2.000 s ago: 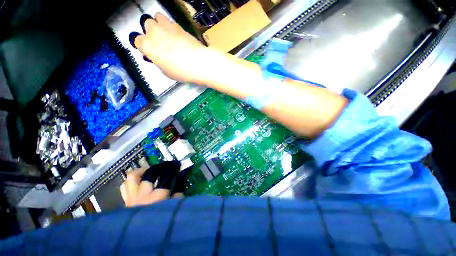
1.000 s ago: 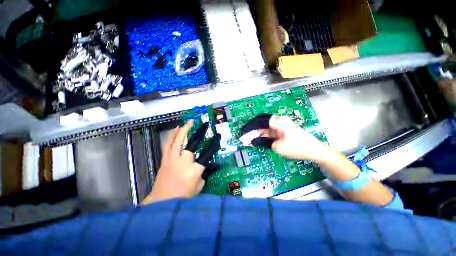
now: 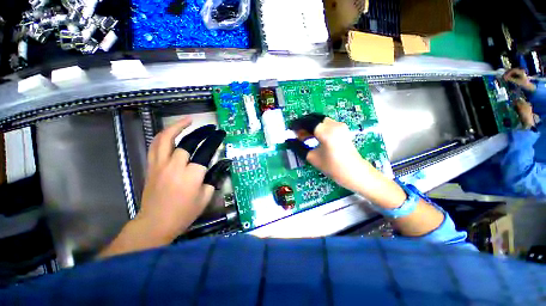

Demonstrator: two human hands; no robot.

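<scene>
The green circuit board (image 3: 335,101) lies across the conveyor. Near its left end are small blue parts (image 3: 236,98), a white block component (image 3: 275,127), a slim white part (image 3: 251,113), a copper-red coil (image 3: 268,98) and a dark grey block (image 3: 292,158). Another coil (image 3: 284,195) is near the front edge. My right hand (image 3: 326,146), with black finger cots, is over the middle of the board, pinching a small white part just right of the white block. My left hand (image 3: 182,164) is at the board's left edge, fingers apart and empty.
Conveyor rails (image 3: 179,95) run along the board. Behind are bins of silver metal parts (image 3: 72,24) and blue parts (image 3: 161,27), white parts in rows (image 3: 293,27) and an open carton (image 3: 371,48). At far right another person's hands (image 3: 524,107) are at another board (image 3: 500,104).
My left hand has moved from over the board's blue parts to its left edge. My right hand, holding the white part, is closer to the white block. The view has shifted, showing the other person.
</scene>
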